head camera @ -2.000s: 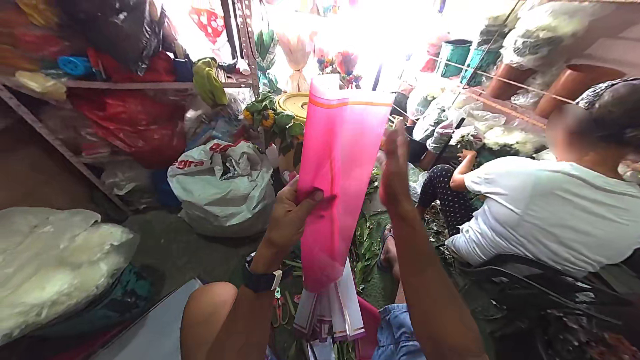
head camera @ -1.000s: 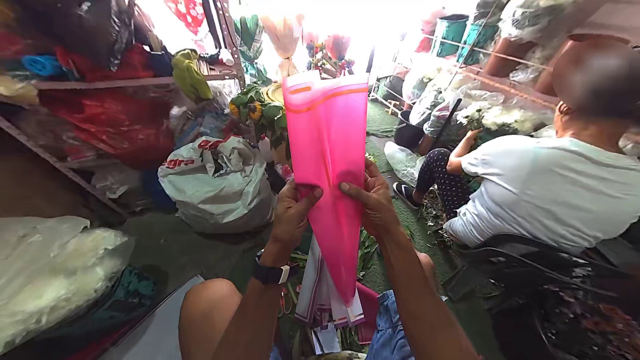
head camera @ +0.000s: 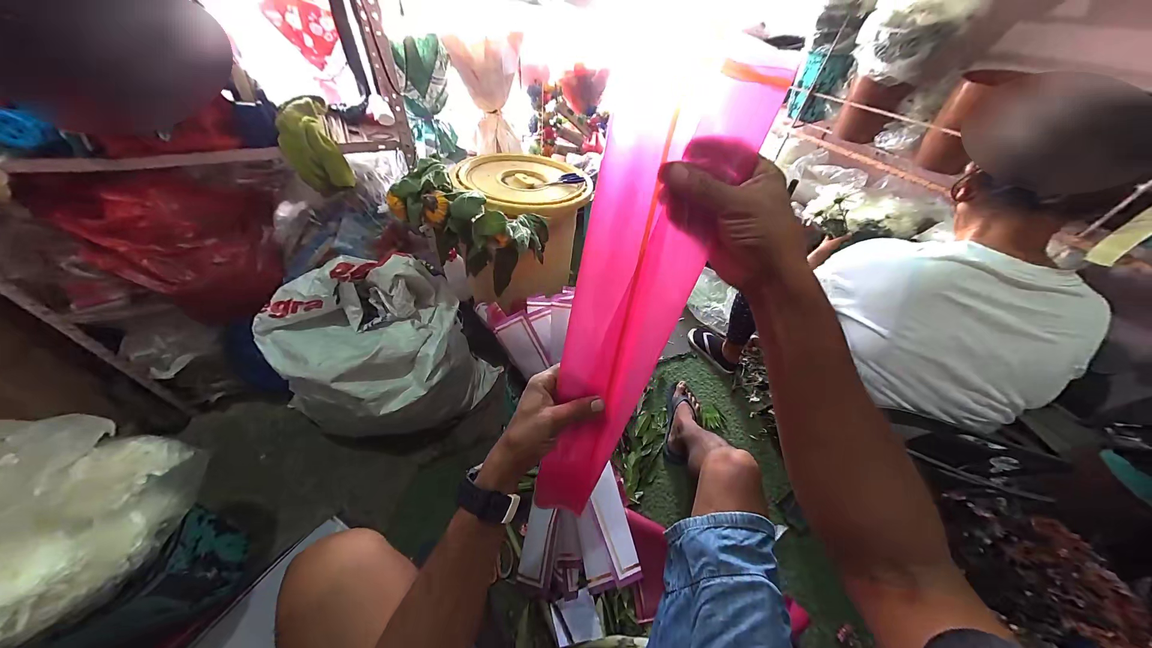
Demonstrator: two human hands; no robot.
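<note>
A pink translucent wrapping sheet point(head camera: 621, 315) with an orange stripe is folded lengthwise and slants up to the right in front of me. My left hand point(head camera: 540, 418), with a dark watch on its wrist, grips the lower left edge, thumb on top. Higher up, my right hand point(head camera: 733, 207) is closed on the right side of the sheet, its fingers partly behind the film. Beneath the sheet's lower end, white folded sleeves with pink edges point(head camera: 585, 540) lie fanned out near a pink container point(head camera: 650, 562). The sheet's top is washed out by glare.
A yellow lidded bucket point(head camera: 531, 256) with drooping sunflowers point(head camera: 436, 209) stands ahead. Left of it sits a stuffed white sack point(head camera: 378, 351); white flowers in plastic point(head camera: 85, 531) are at lower left. A seated person in a white shirt point(head camera: 963, 324) is close on the right. Cut leaves point(head camera: 643, 450) litter the green floor.
My right hand has moved up and to the right along the sheet, while my left hand stays low. The sheet, more upright before, now leans right and is folded differently.
</note>
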